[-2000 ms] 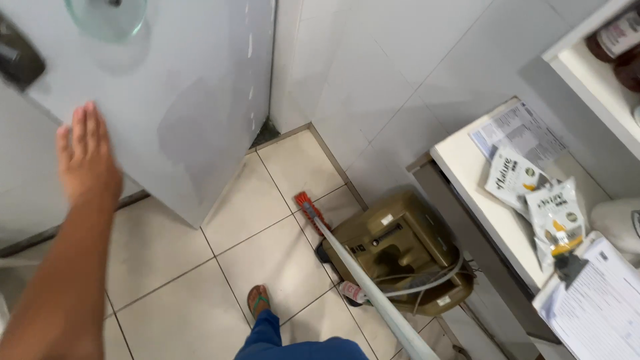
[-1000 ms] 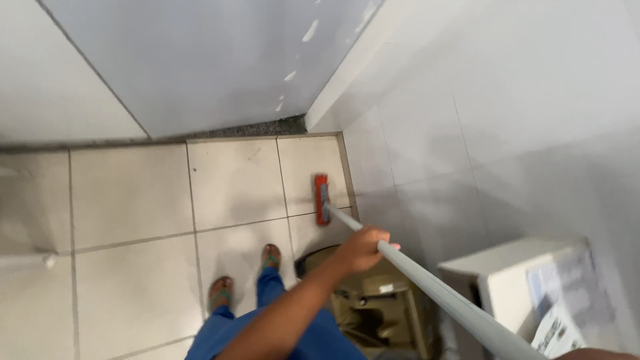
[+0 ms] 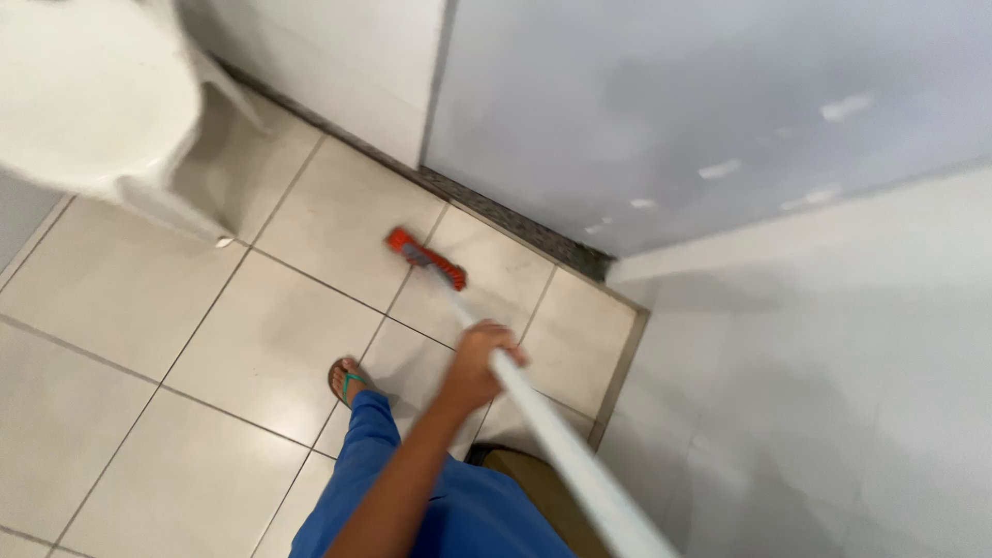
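Note:
A broom with red bristles rests its head on the beige floor tiles, a short way from the dark stone door sill. Its long pale handle runs down toward the lower right edge of the view. My left hand is closed around the handle, a little above the broom head. The upper part of the handle leaves the frame at the bottom, and my right hand is out of view.
A white plastic stool or chair stands at the upper left, its legs on the tiles. The grey door is at the top, beside a white wall. Behind my leg is part of an olive-brown bin-like object. My sandalled foot is on the floor.
Two seconds ago my left hand was flat near the door; now it grips the broom handle. The broom head has moved away from the wall corner. The view has swung left.

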